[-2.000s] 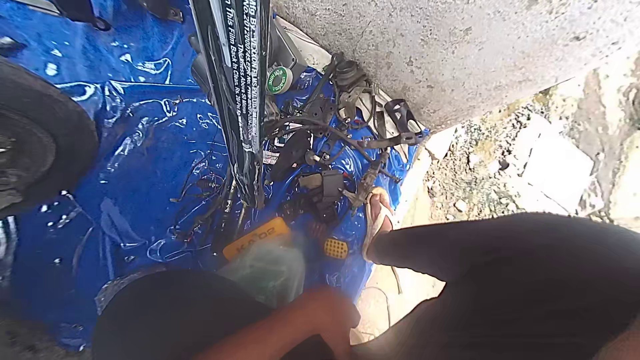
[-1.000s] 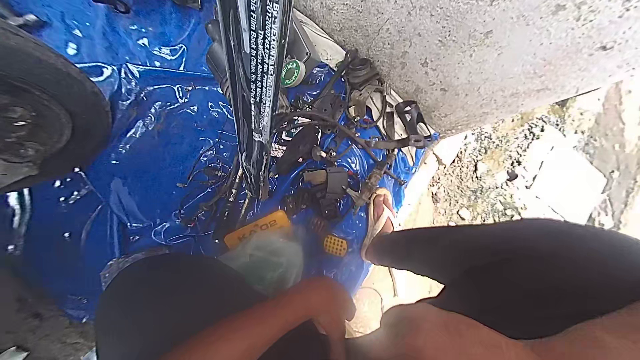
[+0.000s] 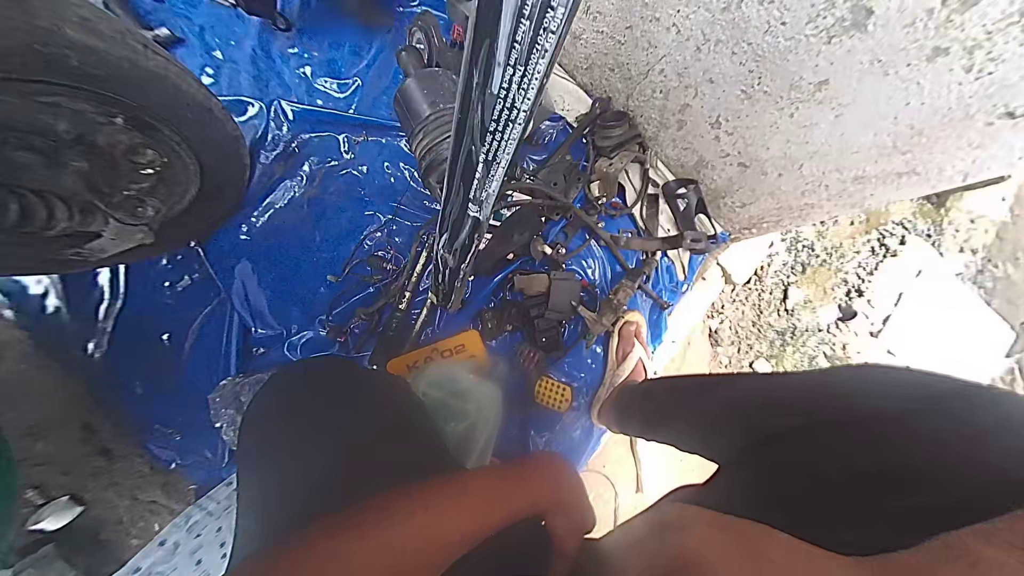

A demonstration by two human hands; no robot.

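Note:
My left hand hangs bent at the wrist at the bottom centre, between my knees; its fingers are blurred and partly out of sight. Just right of it, my right hand shows only in part at the lower edge, and its fingers are hidden. No held object can be made out in either. Beyond my left forearm lie a pale green translucent plastic bag, a yellow plate bearing writing, and a yellow perforated piece. Farther up stands a bundle of black printed plastic film.
Blue plastic sheeting covers the ground. A wheel with a tyre is at upper left, a shock absorber at top centre. Wiring harnesses and connectors lie by a concrete block. My sandalled foot is beside them.
My right forearm, barely in sight two seconds ago, has come into view at the lower right. My left hand stays low between my knees. The view has shifted somewhat.

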